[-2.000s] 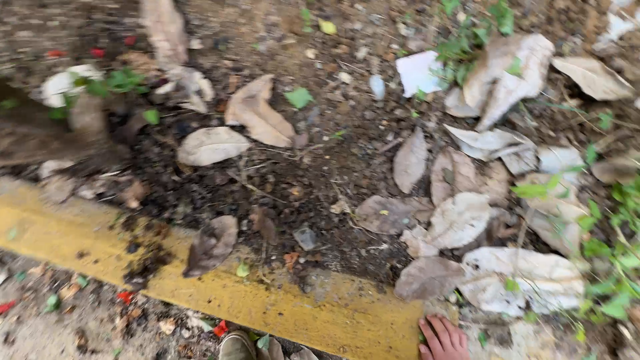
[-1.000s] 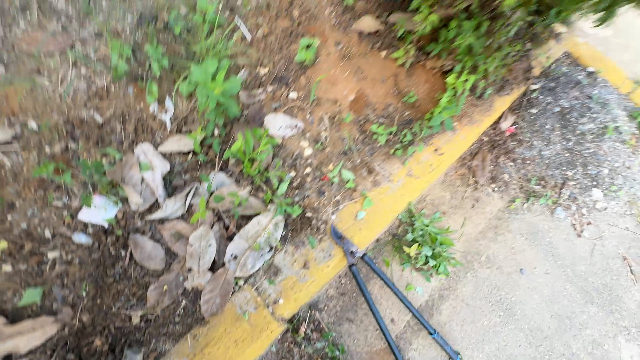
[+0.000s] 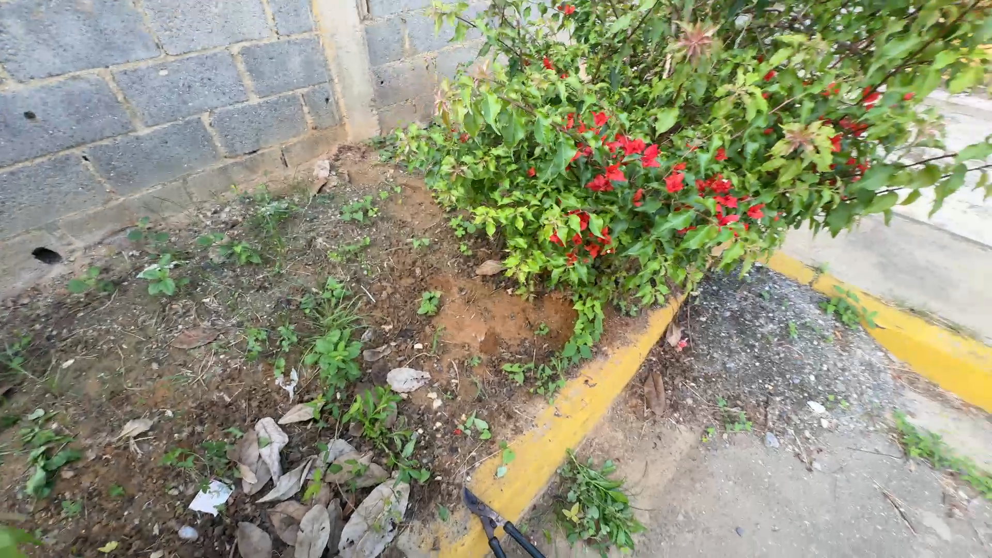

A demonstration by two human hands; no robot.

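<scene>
Neither of my hands shows in the head view now. A pair of long-handled loppers (image 3: 487, 514) rests with its metal jaws on the yellow-painted curb (image 3: 566, 422), its dark handles running out of the bottom edge. Just right of the tool, a small pile of cut green leafy sprigs (image 3: 598, 504) lies on the concrete beside the curb. Beyond them a bougainvillea bush (image 3: 620, 170) with red bracts spreads over the soil and the curb's far end.
A grey concrete-block wall (image 3: 170, 101) bounds the soil bed at the back left. Dry leaves (image 3: 376, 519) and a white scrap (image 3: 211, 497) lie in the bed's near part. Another yellow curb (image 3: 930, 353) stands at the right, past gravel (image 3: 775, 349).
The view has swung up and to the right, bringing in the bush and the wall. Fingers seen on the curb two seconds ago are out of view.
</scene>
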